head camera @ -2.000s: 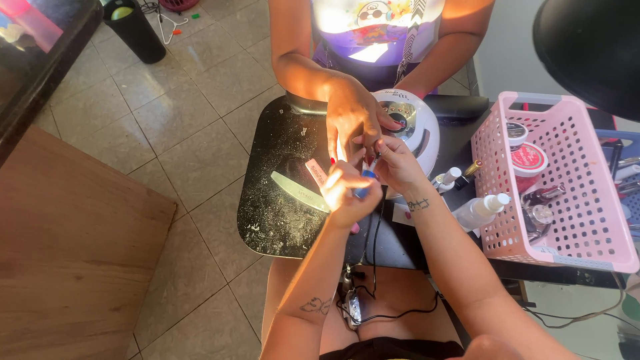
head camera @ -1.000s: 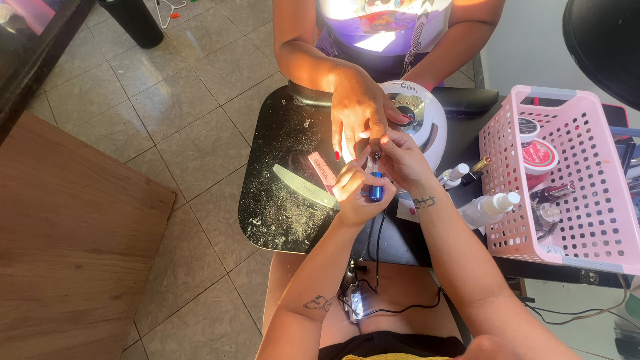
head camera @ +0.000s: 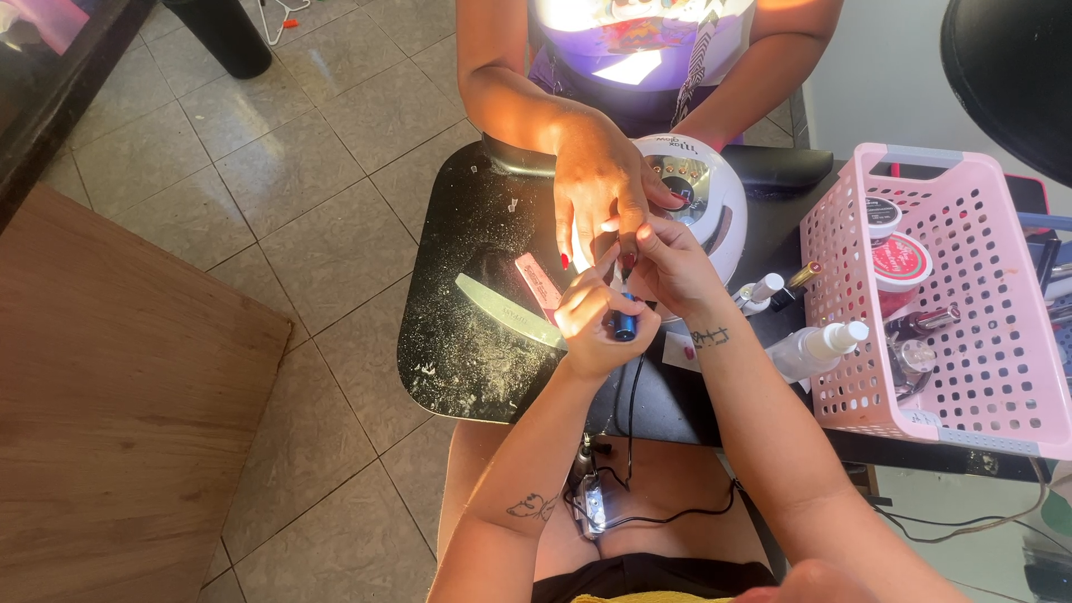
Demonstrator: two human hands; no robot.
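Observation:
My left hand (head camera: 601, 322), at the lower left of the other person's hand, grips the blue cap of a nail polish brush (head camera: 625, 318), its tip at a dark red nail. Which of my hands is which follows the arms: the one with the blue cap is on the left arm. My right hand (head camera: 674, 264) pinches a finger of the other person's hand (head camera: 596, 180) from the right. Red polish shows on several of that hand's nails. Beneath and behind lies a white nail lamp (head camera: 731, 197). A pale curved nail file (head camera: 507, 314) and a pink nail buffer (head camera: 538, 283) lie left of my left hand.
Pale dust covers part of the black table (head camera: 456, 368). On the right stand a pink perforated basket (head camera: 946, 431) with jars and bottles, a spray bottle (head camera: 812, 350) and small polish bottles (head camera: 758, 293). A black cable (head camera: 634, 410) hangs over the table's front edge.
My left hand has turned at the finger, and the blue cap now points down toward me. The other person's hand stays in my right hand's hold. The view has shifted slightly.

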